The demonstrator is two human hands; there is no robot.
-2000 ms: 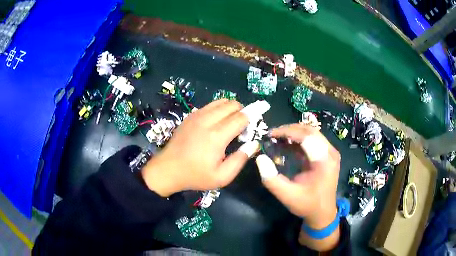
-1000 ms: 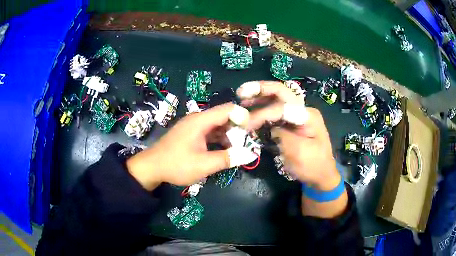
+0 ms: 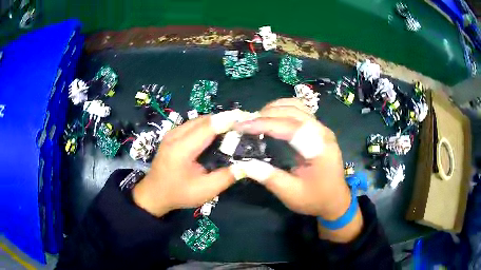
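My left hand (image 3: 184,163) and my right hand (image 3: 308,163) meet at the centre of the view, with white covers on thumbs and fingertips. Between them they hold a wired board assembly (image 3: 250,147), with dark components and a white block at its left end. The fingers arch over it and hide its far side. Thumbs touch or nearly touch along its near edge. A blue wrist strap (image 3: 340,219) is on my right wrist. A green circuit board (image 3: 201,234) with a small white part lies on the dark mat below my hands.
Wired board assemblies (image 3: 145,145) lie on the left, with more (image 3: 398,143) on the right. Green boards (image 3: 241,64) lie along the far side. A carton tray (image 3: 448,203) with a cream tape roll (image 3: 444,159) is at right. A blue plastic sheet (image 3: 26,126) is at left; a green conveyor (image 3: 327,26) runs behind.
My right hand has come in against my left, and both now surround the assembly, which shows its dark component side instead of the white part and red wire. The view has shifted slightly.
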